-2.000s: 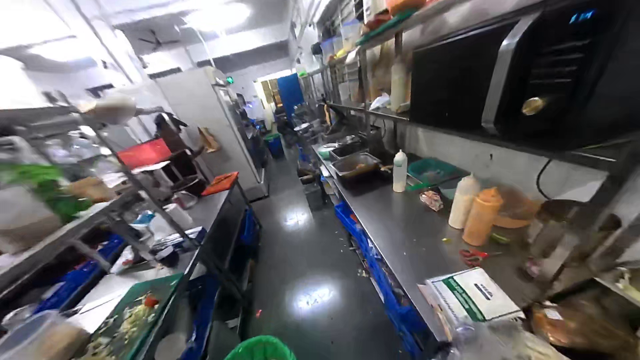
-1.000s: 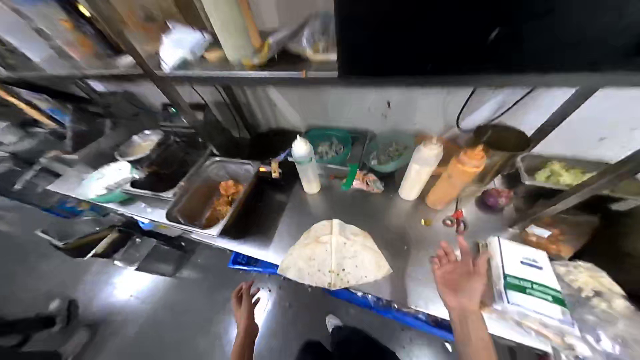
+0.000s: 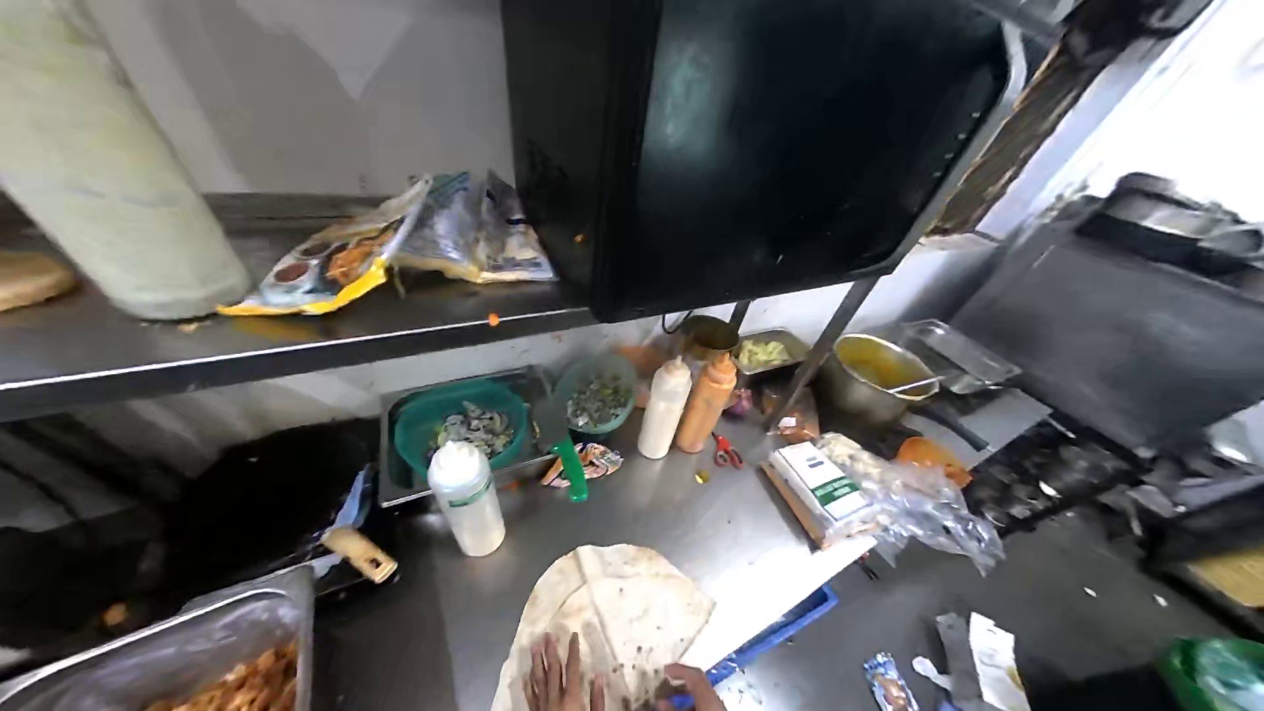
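A large thin flatbread (image 3: 617,592) with a fold line lies on the steel counter at the bottom centre. My left hand (image 3: 563,676) rests flat on its lower part, fingers spread. At the flatbread's lower right edge is my right hand (image 3: 693,686), its fingers bent and mostly cut off by the frame; whether they grip the bread is not clear. Beyond the bread stand a white squeeze bottle (image 3: 467,499), a second white squeeze bottle (image 3: 665,407) and an orange sauce bottle (image 3: 707,403). Red-handled scissors (image 3: 727,451) lie beside the orange one.
A steel pan of orange-brown food (image 3: 247,681) stands lower left. Green bowls (image 3: 462,425) sit at the back. A boxed package (image 3: 820,484) and plastic bag (image 3: 928,504) lie right, near a pot (image 3: 877,375). A shelf edge (image 3: 296,346) and a black appliance (image 3: 770,138) overhang the counter.
My hands, apart and off the flatbread one second ago, have come to it; the left now lies on it. The view has swung from the aisle to the counter.
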